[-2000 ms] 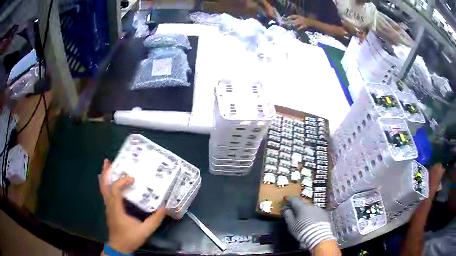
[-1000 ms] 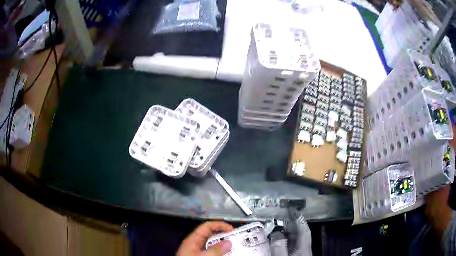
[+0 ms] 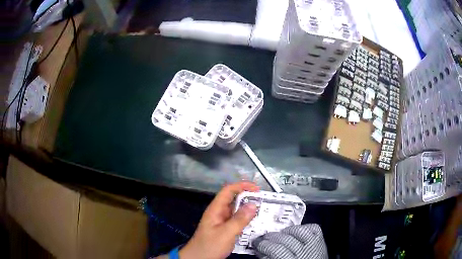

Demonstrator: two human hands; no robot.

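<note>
A white housing [image 3: 276, 215] is held over the lap at the bench's front edge, its ribbed inside facing up. My bare left hand [image 3: 223, 220] grips its left side, thumb inside the shell. My right hand [image 3: 296, 243], in a grey-white striped glove, is at its lower edge with fingertips inside; whether they hold a small part is hidden. Two more groups of white housings [image 3: 192, 109] overlap on the dark green bench. A shallow cardboard tray [image 3: 349, 139] holds rows of small white and black modules [image 3: 354, 91].
A tall empty housing stack [image 3: 309, 60] stands behind centre. Filled housing stacks [image 3: 435, 111] stand at right. A thin metal strip [image 3: 259, 164] and small black block [image 3: 325, 183] lie near the front edge. A black box [image 3: 367, 227] is lower right, a carton [image 3: 96, 217] lower left.
The view has shifted down and right. The held housing has come further into view and lies flatter between both hands. The gloved hand has moved from its right side to its lower edge.
</note>
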